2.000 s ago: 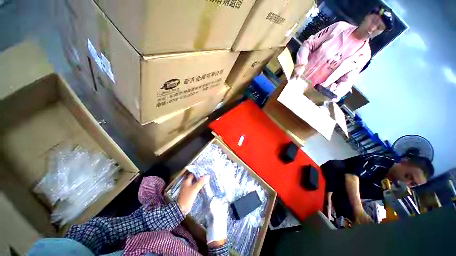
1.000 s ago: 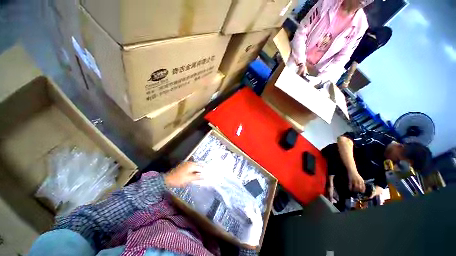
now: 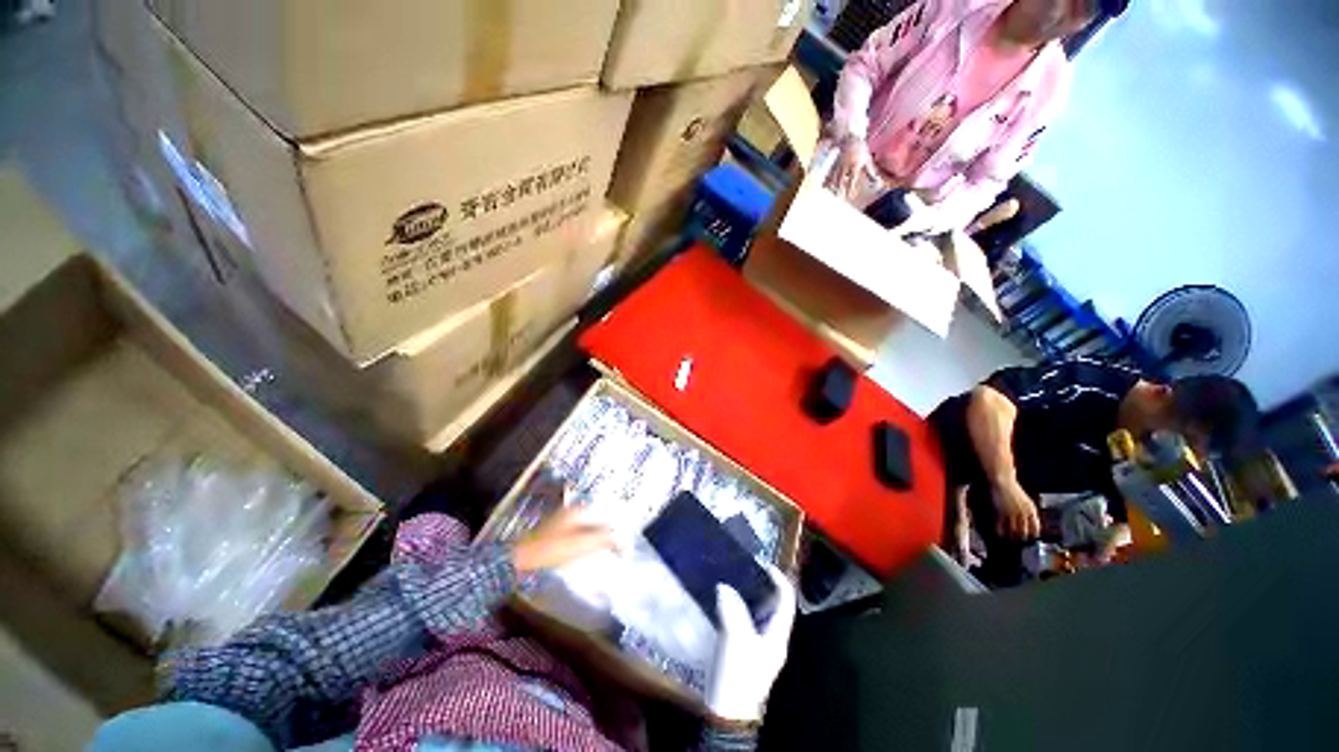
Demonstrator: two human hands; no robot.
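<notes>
The parts carton stands open at my lap, filled with rows of silvery bagged parts. My right hand, in a white glove, holds a bare black flat panel by its near right end, over the carton. Another dark part shows partly behind it. My left hand, looking bare, is over the left side of the carton, beside a whitish crinkly plastic bag. The left fingers are blurred, and I cannot tell whether they grip the plastic.
Two black stacks and a small white piece lie on the red table cover. The waste carton with clear bags is at left. Closed cartons stand behind. A person in pink and a seated person in black are beyond.
My right hand has come back into view from the carton's lower edge, now holding a black panel. My left hand has moved slightly right and down. The view has shifted a little.
</notes>
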